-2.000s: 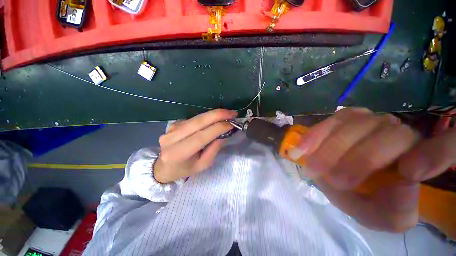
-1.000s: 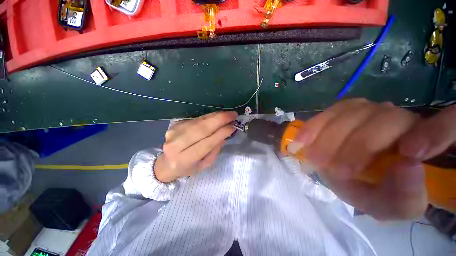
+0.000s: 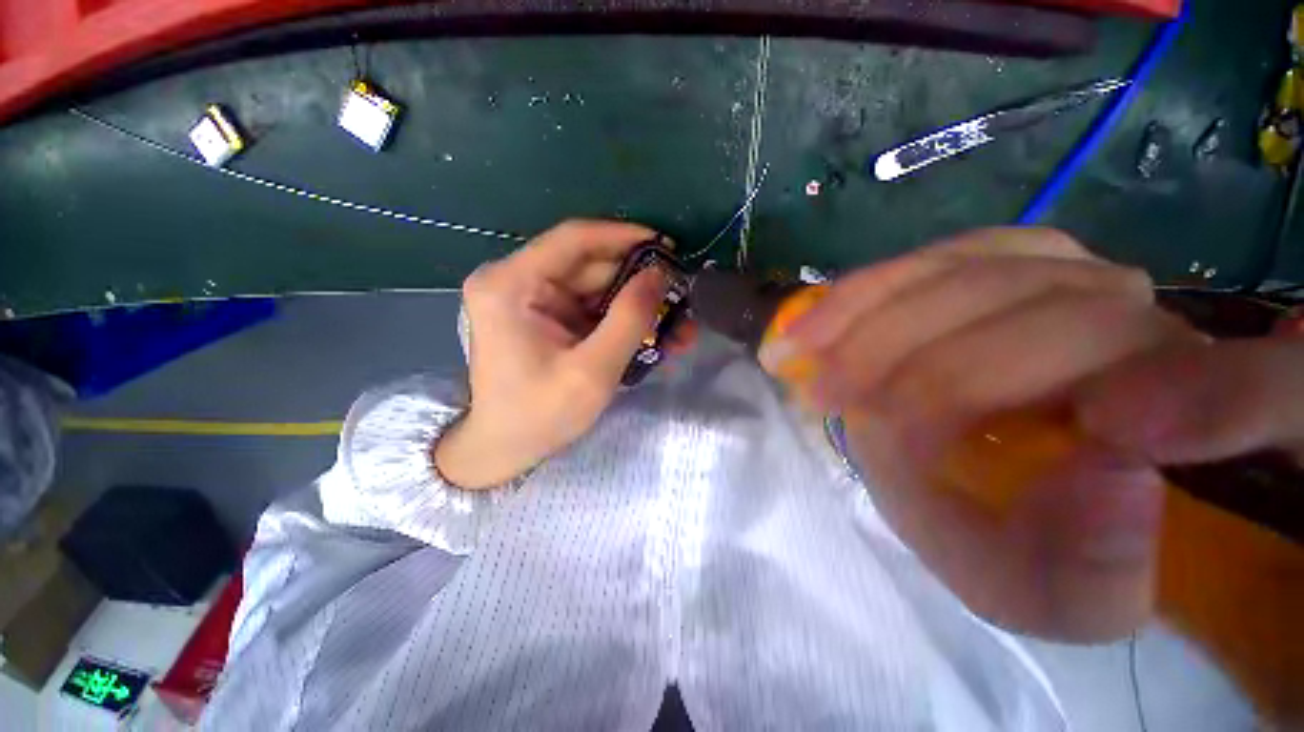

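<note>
My left hand [image 3: 551, 343] holds a small black watch case [image 3: 657, 308] at the bench's front edge, its open side showing gold and silver parts. My thumb lies across the case. My right hand [image 3: 987, 401], large and blurred, is closed around an orange electric screwdriver [image 3: 1227, 579] with a dark collar. The collar end is close to the case's right side. The screwdriver's tip cannot be made out, so I cannot tell whether it touches the case.
A red foam tray [image 3: 86, 50] spans the back of the green bench [image 3: 429, 157]. Two small silver-white cells [image 3: 368, 116] lie at left by a thin wire [image 3: 351, 206]. Tweezers [image 3: 951, 139] and a blue rod [image 3: 1094, 143] lie at right. Yellow parts [image 3: 1283, 132] sit at the far right.
The view has shifted, so the bench and tray appear higher. The case is now turned with its open side showing, and my left thumb is across it. The screwdriver stays in my right hand.
</note>
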